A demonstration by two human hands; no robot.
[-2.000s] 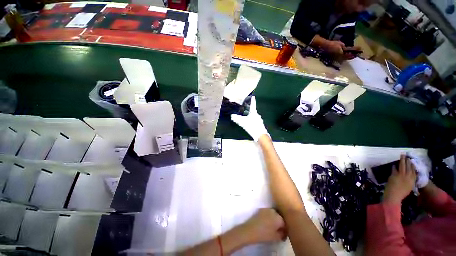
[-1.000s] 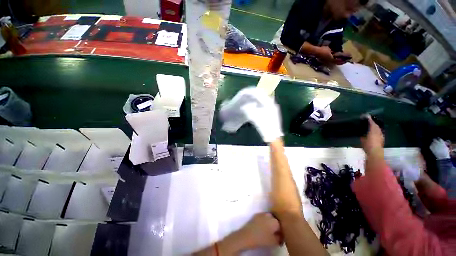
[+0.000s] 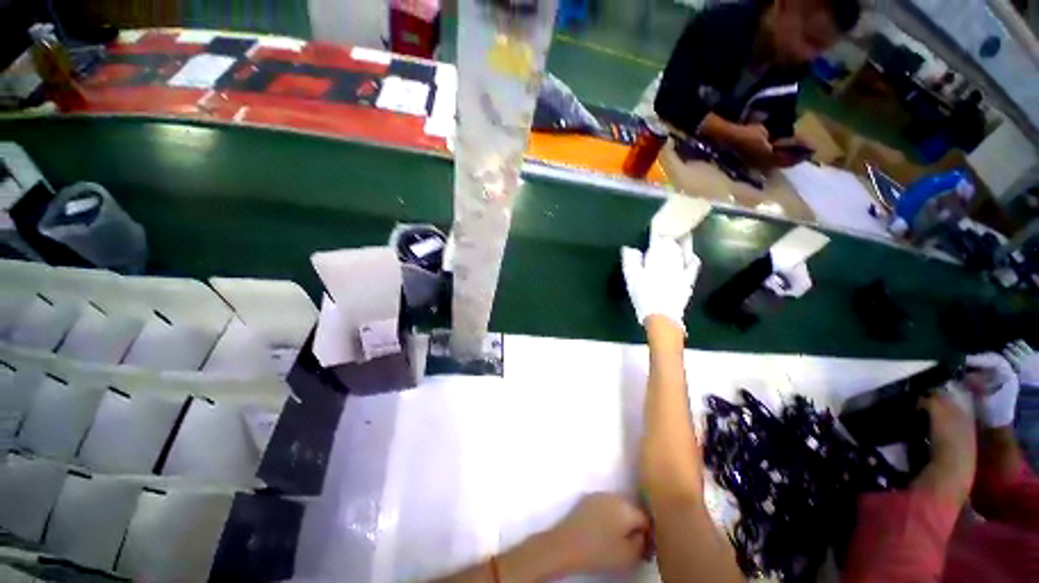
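My right hand (image 3: 661,279), in a white glove, is over the green belt at a box whose white flap (image 3: 680,216) stands up behind the fingers. The hand covers most of the box, so its grip is hidden. My left hand (image 3: 610,533) is bare, with a thin red bracelet at the wrist. It is curled beside my right forearm, with nothing visible in it. An open box (image 3: 367,325) with a white flap and small label stands at the packed block's right corner.
Packed open boxes (image 3: 211,438) fill the left. A taped post (image 3: 484,182) rises between bench and belt (image 3: 308,194). Bagged items (image 3: 97,222) and another box (image 3: 786,268) are on the belt. Black cables (image 3: 786,478) lie right, beside a neighbour's red-pink sleeves (image 3: 911,530). A person sits opposite.
My right hand has moved right along the belt to a box. The box and bagged item seen left of the post have shifted left. The neighbour's hand is back over the bench with a dark box.
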